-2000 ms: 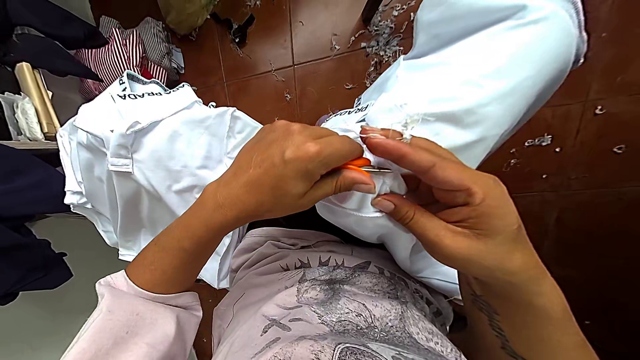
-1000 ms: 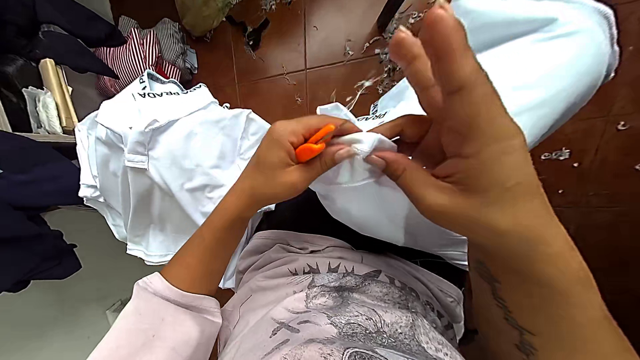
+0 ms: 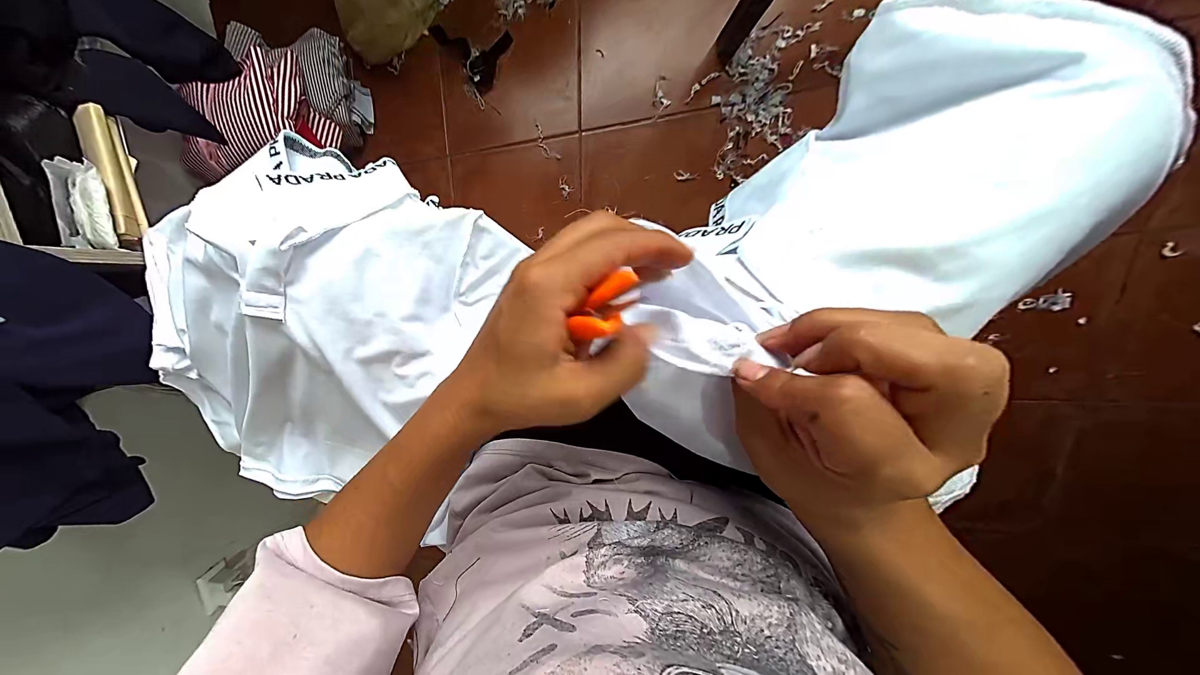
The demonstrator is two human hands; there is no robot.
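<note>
My left hand (image 3: 581, 323) is curled around a small tool with orange handles (image 3: 600, 307), its kind not clear; the blade end does not show. Its thumb and fingertips are blurred, beside a bunched part of a white knit garment (image 3: 698, 342). With thumb and fingers, my right hand (image 3: 853, 403) pinches that same part. The rest of the white garment (image 3: 937, 178) spreads over my lap and out to the upper right, with a lettered collar band. At left lies a white polo shirt (image 3: 356, 281) with a lettered collar, apart from my right hand.
Striped red and white cloth (image 3: 262, 103) lies at the upper left, near dark navy garments (image 3: 66, 394). A shelf (image 3: 89, 254) holds cream rolls (image 3: 108, 169). Thread scraps (image 3: 759, 94) litter the brown tiled floor (image 3: 516, 112). A dark leg of some furniture (image 3: 743, 28) stands at the top.
My right hand's raised fingers have come down and curled at the white cloth. My left hand's thumb and fingers, pinching the cloth one second ago, have spread apart, with the orange-handled tool still in the hand.
</note>
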